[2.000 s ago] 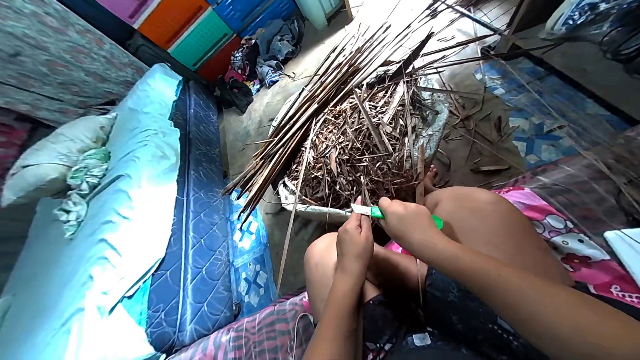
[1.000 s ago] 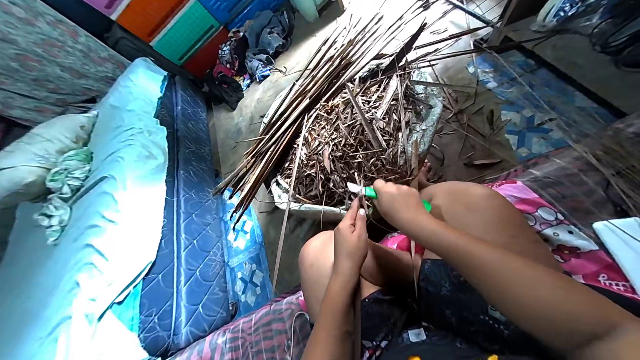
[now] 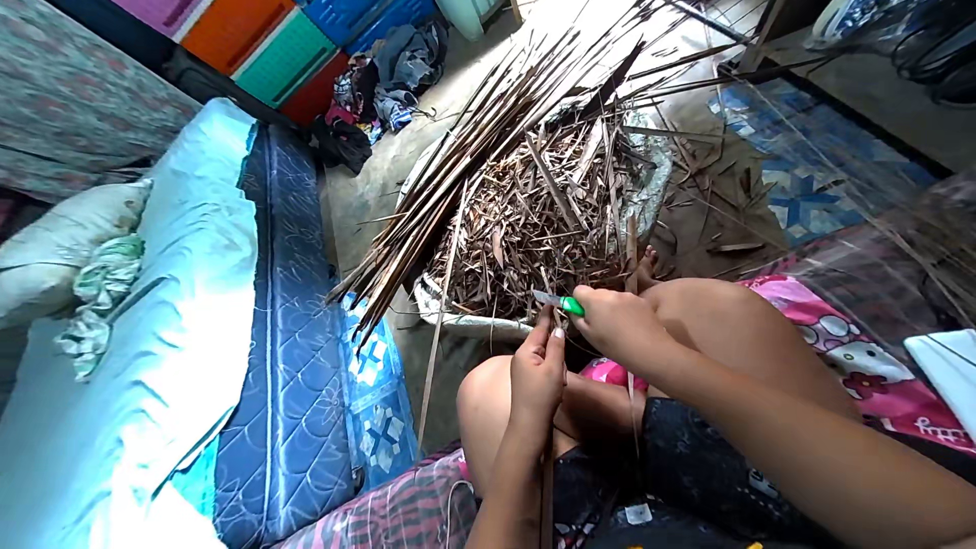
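Note:
My right hand [image 3: 614,316] is closed on the green handle of a knife [image 3: 557,300], its blade pointing left just above my left hand. Between the thumb and fingers of my left hand [image 3: 540,362] is a thin brown strip [image 3: 547,488], which runs down along my forearm toward my lap. Just beyond both hands, a heap of brown shavings and scraps [image 3: 526,221] fills a whitish sack or sheet [image 3: 473,326]. A bundle of long, thin brown strips [image 3: 457,171] lies across the heap's left side. Whether the blade touches the strip is unclear.
To the left is a blue mattress [image 3: 293,343] with a light blue sheet [image 3: 183,252]. Clothes [image 3: 389,84] lie on the floor near coloured drawers [image 3: 282,61]. Loose scraps [image 3: 732,206] lie right of the heap, and a pink cloth [image 3: 854,351] is beside my right knee.
The knife blade has shifted slightly relative to my left fingertips. Both hands keep their holds near the heap's front edge.

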